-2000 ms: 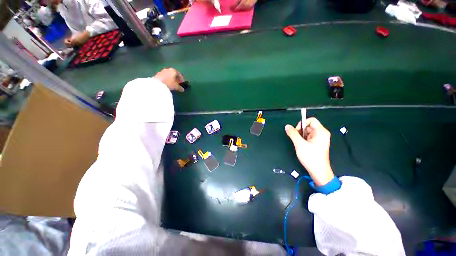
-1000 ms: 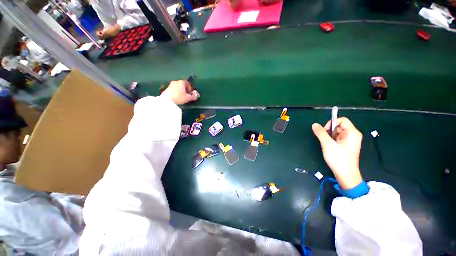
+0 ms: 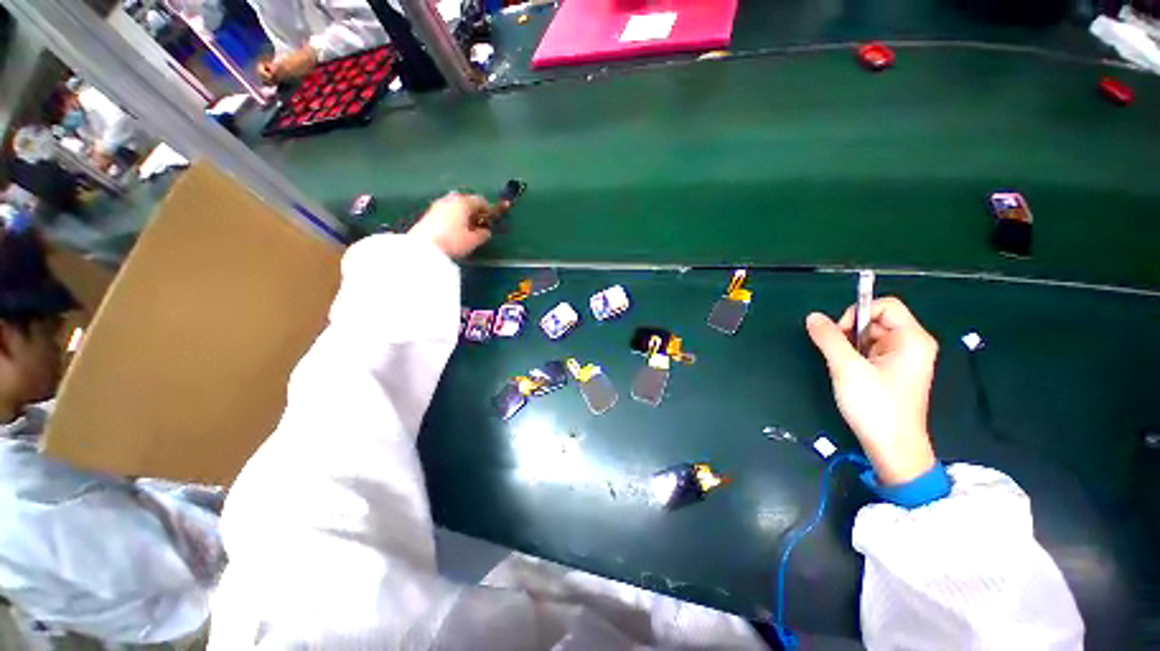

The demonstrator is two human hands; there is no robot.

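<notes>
My left hand [image 3: 452,226] reaches over the green belt; its fingertips are at a small dark piece [image 3: 511,191], and whether they grip it is unclear. My right hand [image 3: 890,382] is closed around slim silvery tweezers [image 3: 866,295], pointing up, above the bench. Between my hands on the bench lie several watch housings with pinkish rims [image 3: 609,301], some beside my left sleeve. Several grey or black display screens [image 3: 729,313] with orange flex cables lie around them. One dark screen [image 3: 684,485] lies nearer to me in the glare.
A housing with screen attached [image 3: 1013,224] and red pieces [image 3: 875,56] are on the belt [image 3: 763,153]. A cardboard panel [image 3: 191,343] stands at left by a seated person. A blue cord [image 3: 791,547] runs from my right wrist. A red parts tray [image 3: 333,92] and pink mat [image 3: 636,31] are across.
The view has turned left, so the bench items appear further right. My left hand remains over the belt while the dark piece by its fingers has shifted. My right hand still holds the tweezers.
</notes>
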